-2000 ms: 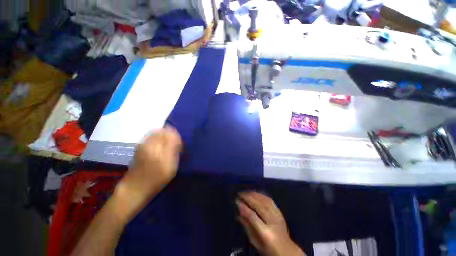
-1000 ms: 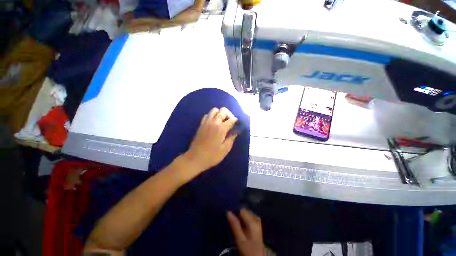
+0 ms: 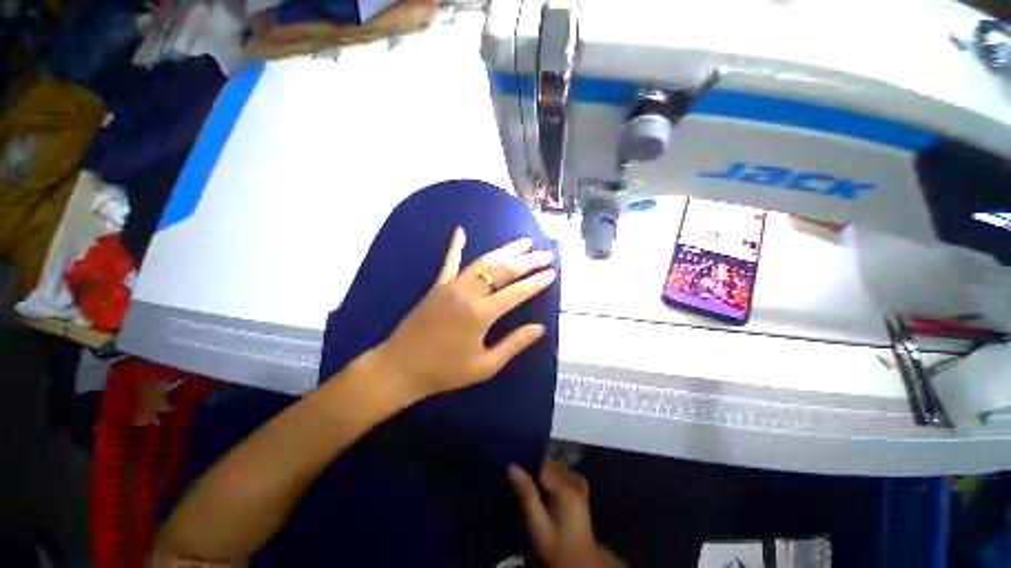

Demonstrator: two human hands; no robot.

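A navy-blue cut fabric panel point(image 3: 443, 222) with a rounded far end lies on the white machine bed and hangs over its front edge. Its right edge is at the bright light by the needle area of the sewing machine point(image 3: 776, 155). My left hand point(image 3: 471, 316) lies flat on the panel with its fingers spread, fingertips near the right edge. My right hand point(image 3: 560, 510) is below the table edge at the panel's right edge, thumb and fingers at the fabric; its grip is partly hidden in the dark. The needle itself is lost in glare.
A smartphone point(image 3: 715, 266) with a lit screen lies under the machine arm. Dark snips or tweezers point(image 3: 918, 372) and a red-handled tool point(image 3: 953, 330) lie at right. A printed ruler point(image 3: 710, 413) edges the table. Fabric heaps and a red crate point(image 3: 139, 477) are left, a blue crate point(image 3: 915, 521) lower right.
My left hand has opened from bunched fingers to spread and flat on the panel. My right hand stays low at the fabric edge. The view has moved closer to the machine head.
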